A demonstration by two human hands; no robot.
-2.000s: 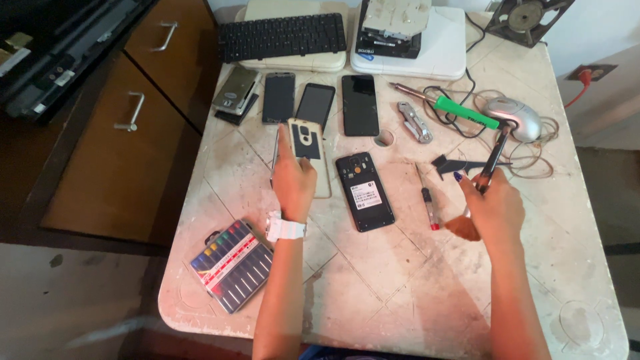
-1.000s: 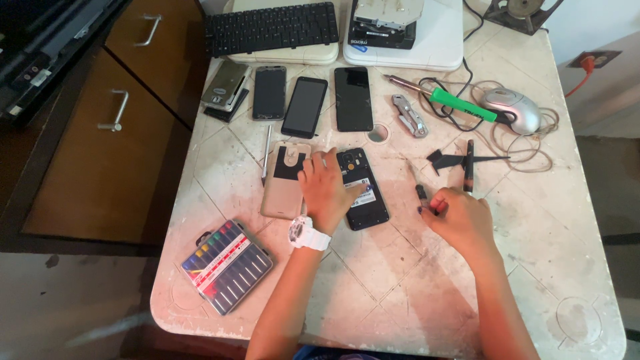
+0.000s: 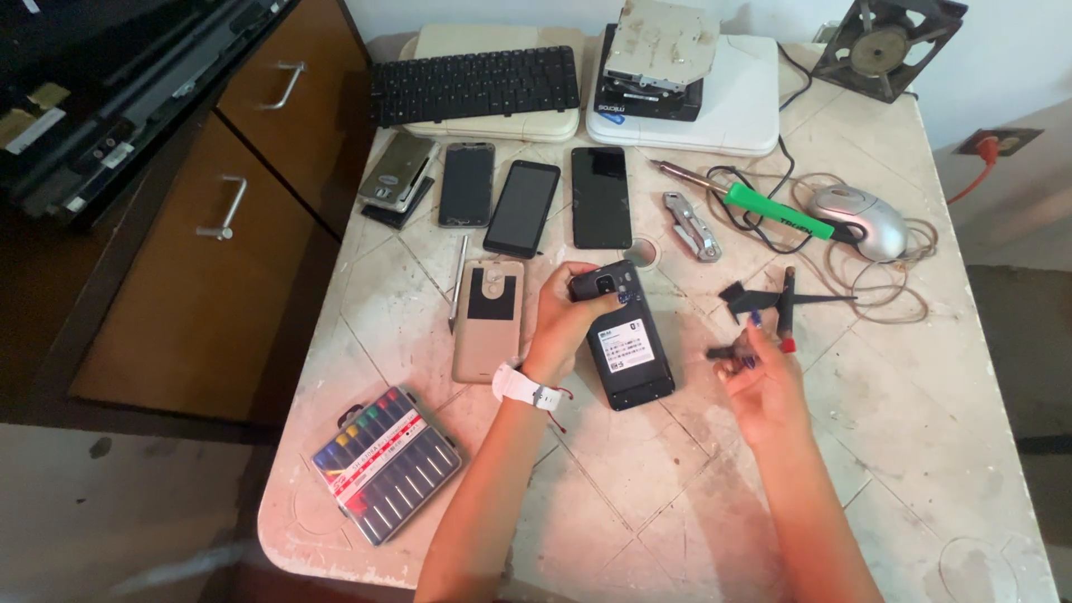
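Note:
My left hand (image 3: 565, 322) grips the upper left side of a black smartphone (image 3: 645, 377) whose back cover is off, with a white label facing up. Left of it lies a beige phone back cover (image 3: 488, 352), and a thin metal tool (image 3: 458, 285) rests along its left edge. My right hand (image 3: 762, 377) holds a small dark tool (image 3: 722, 353), blurred and partly hidden by the fingers; its exact kind is unclear. Just beyond that hand, a black brush (image 3: 754, 300) and a dark brush handle (image 3: 786, 293) cross each other.
Three phones, one of them a black smartphone (image 3: 600, 201), lie in a row. A green soldering iron (image 3: 775, 211), a multitool (image 3: 692, 228) and a silver mouse (image 3: 858, 222) with looped cable are at the right. A screwdriver set (image 3: 388, 465) lies front left; a keyboard (image 3: 477, 84) is behind.
My right hand has let go of the black-handled brush it held two seconds ago and has a small tool instead. My left hand has moved from the beige cover to the opened phone.

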